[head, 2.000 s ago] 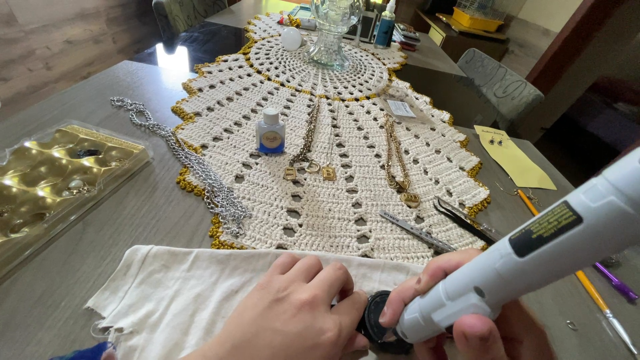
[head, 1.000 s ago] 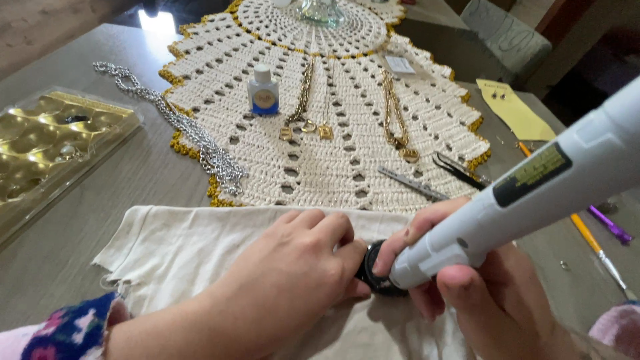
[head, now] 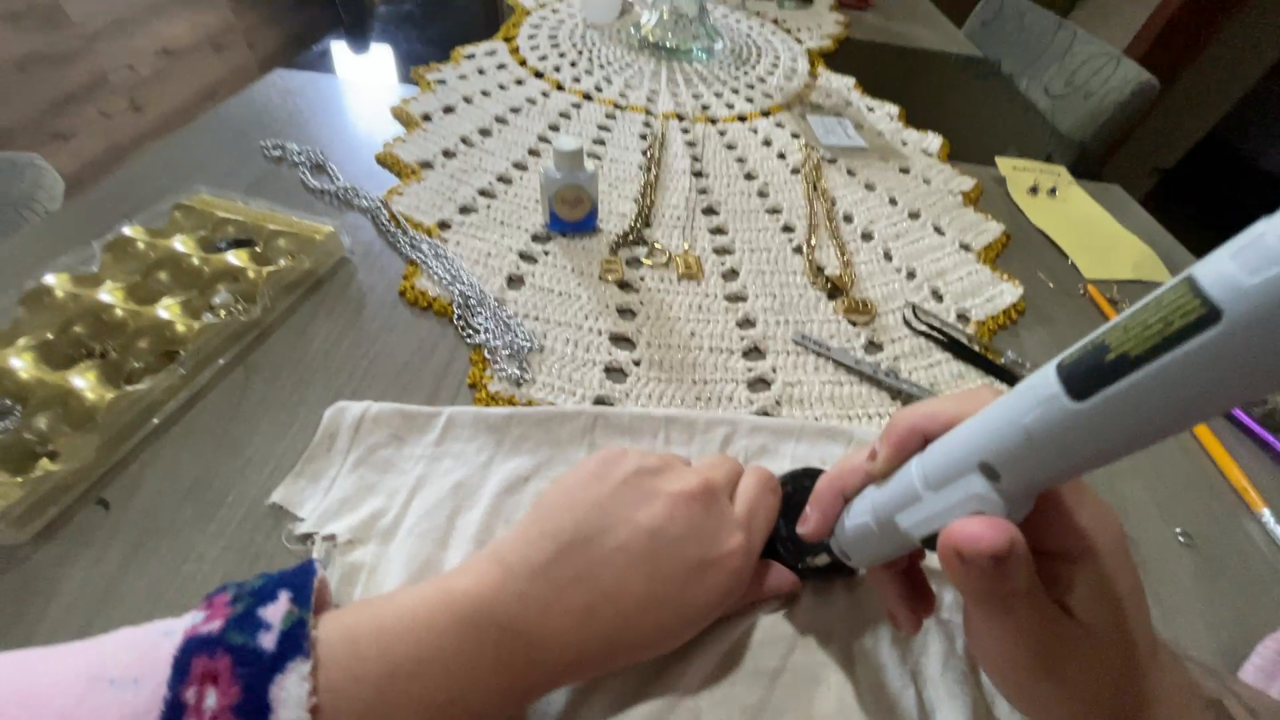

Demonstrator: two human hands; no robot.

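My left hand [head: 650, 550] grips the left edge of a small round black object [head: 803, 520] over a cream cloth [head: 400, 480]. In my right hand [head: 1040, 590] is a thick light-grey handheld tool [head: 1000, 450] with a dark label, held slantwise. Its lower end meets the black object, and my right fingertips rest beside it. What lies under the tool's tip is hidden. Just beyond the hands lie a metal tool with a flat shank [head: 865, 367] and black tweezers [head: 960, 345].
A crocheted doily [head: 690, 340] carries gold-coloured necklaces [head: 825, 230] and a small bottle with blue contents [head: 571, 190]. Silver-coloured chains [head: 430, 260] lie on its left edge. A gold plastic tray [head: 150, 330] is at left; a yellow card with earrings [head: 1085, 220] and an orange-handled brush [head: 1225, 460] are at right.
The view has tilted down somewhat. Both hands keep their hold on the black object and the grey tool, with no plain change between them.
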